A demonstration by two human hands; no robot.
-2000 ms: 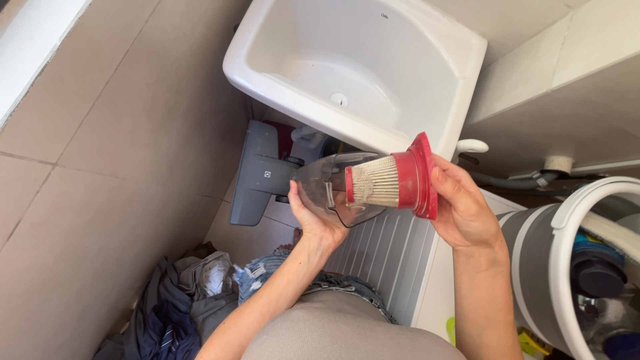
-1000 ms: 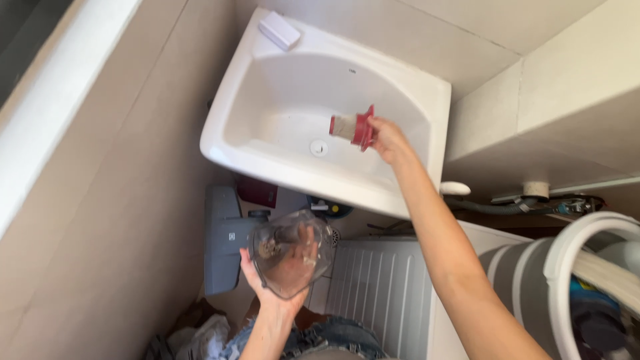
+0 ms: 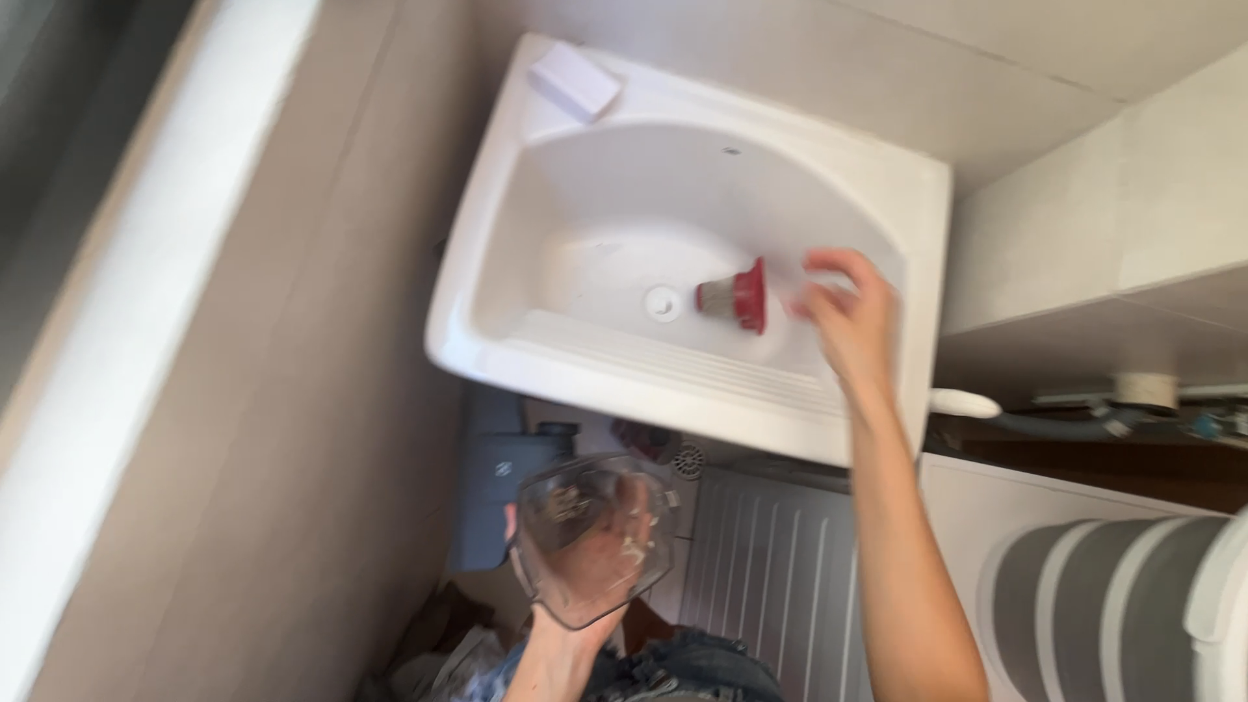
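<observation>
My left hand (image 3: 609, 561) holds a clear plastic vacuum dust cup (image 3: 575, 526) from below, in front of the sink's near edge, with some grey dust and debris inside it. The red pleated vacuum filter (image 3: 746, 297) lies on its side in the white laundry sink (image 3: 624, 385), just right of the drain, its red flange toward the right. Over the right part of the basin, my right hand (image 3: 846, 302) is apart from the filter, fingers spread and curved, holding nothing; it is slightly blurred.
A white block (image 3: 575, 83) sits on the sink's back left corner. Below the sink are a grey vacuum cleaner part (image 3: 502, 487), a floor drain (image 3: 688, 460) and a grey ribbed panel (image 3: 770, 575). A grey-and-white striped basket (image 3: 1082, 604) stands at the right; clothes (image 3: 439, 643) lie at lower left.
The filter went from my right hand near the dust cup, to over the sink, and now lies in the basin, let go. My left hand keeps the dust cup. The view has shifted toward the sink.
</observation>
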